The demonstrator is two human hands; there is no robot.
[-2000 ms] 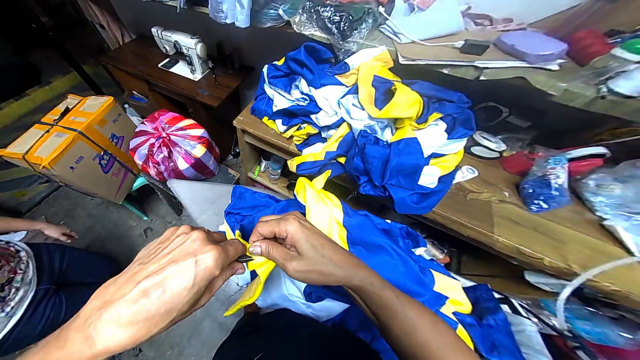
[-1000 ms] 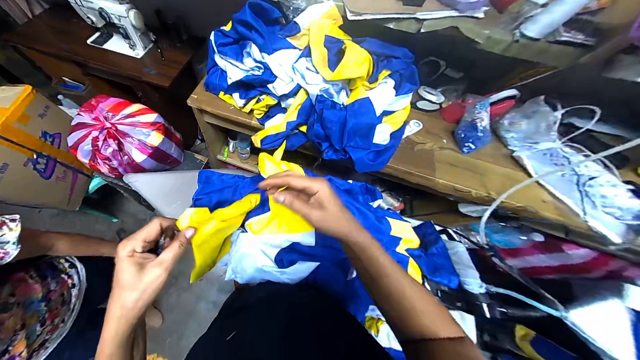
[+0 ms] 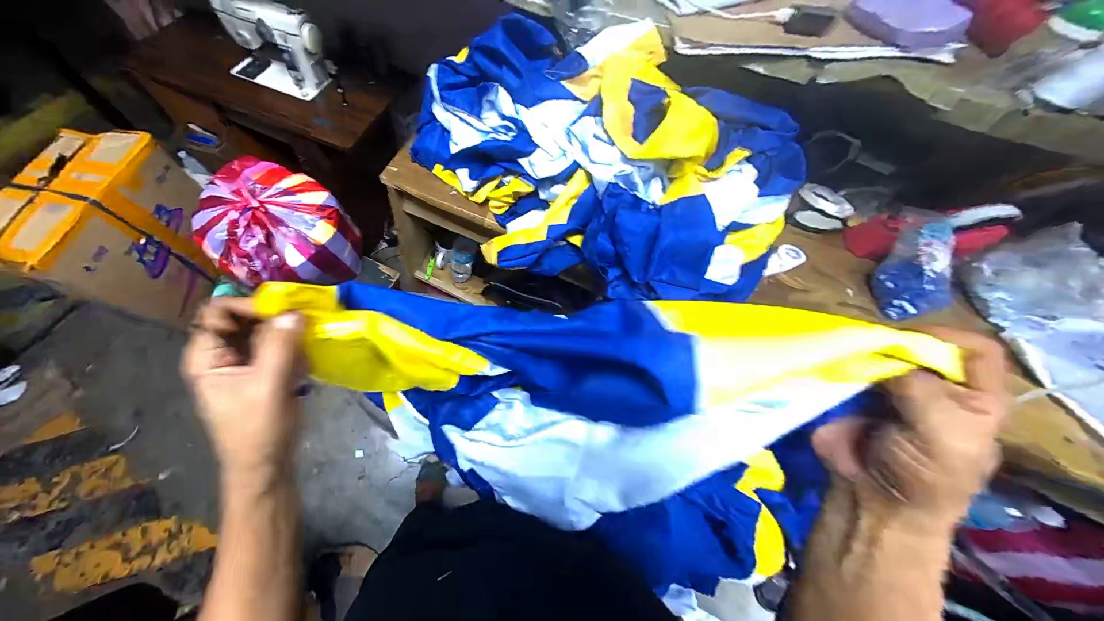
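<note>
A blue, yellow and white fabric piece [image 3: 595, 371] is stretched sideways in the air between my two hands. My left hand [image 3: 250, 371] pinches its yellow end between thumb and fingers. On the other side my right hand [image 3: 923, 423], somewhat blurred, grips the opposite yellow corner. The middle of the fabric sags, with its white part lowest. More blue and yellow fabric [image 3: 690, 535] lies below it, over my dark-clothed lap. Beyond the hands, a heap of the same coloured fabric [image 3: 655, 172] rests on a wooden table.
A white sewing machine [image 3: 285, 43] stands on a dark wooden table at the back left. Nearer are a taped cardboard box [image 3: 112, 224] and a red-and-white striped bundle [image 3: 272, 220]. Plastic bags [image 3: 914, 272] and small items lie on the wooden table [image 3: 1061, 431] at right.
My hands, close together two seconds ago, are now wide apart. My right hand, open over the fabric one second ago, has taken hold of it, and the fabric is now lifted and spread.
</note>
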